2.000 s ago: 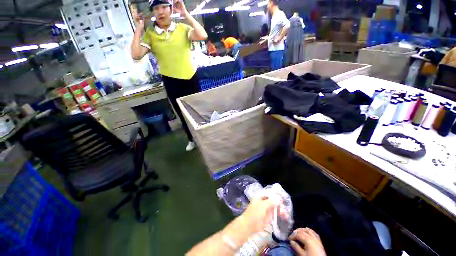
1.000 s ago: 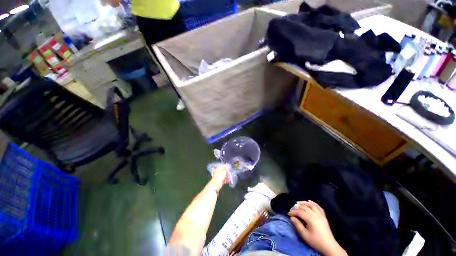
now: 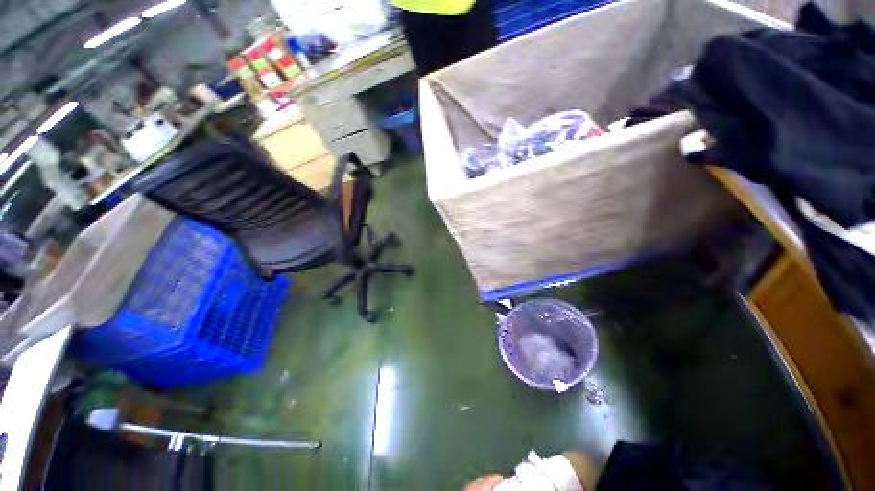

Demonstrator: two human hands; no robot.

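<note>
A clear purplish round waste bin [image 3: 548, 342] stands on the green floor, with a crumpled clear plastic bag [image 3: 544, 357] inside it. Only a sliver of my left hand [image 3: 484, 482] shows at the bottom edge; its fingers and anything in them are cut off. A white roll-like thing [image 3: 542, 475] is beside it. My right hand is out of the picture. Part of a black garment [image 3: 643, 467] shows at the bottom edge, right of the white thing.
A grey fabric-lined bin [image 3: 566, 206] with a blue base holds clear plastic. Black garments [image 3: 787, 105] lie over the corner of the table [image 3: 796, 288] at right. A black swivel chair [image 3: 259, 201], a blue crate [image 3: 206, 307] and a metal rod [image 3: 230, 440] are at left. A person [image 3: 446, 34] stands behind the fabric bin.
The view has swung left and down. My left hand, earlier holding the plastic bag, then reaching to the waste bin, is back at the bottom edge. The bag now lies in the bin. My right hand has left the view.
</note>
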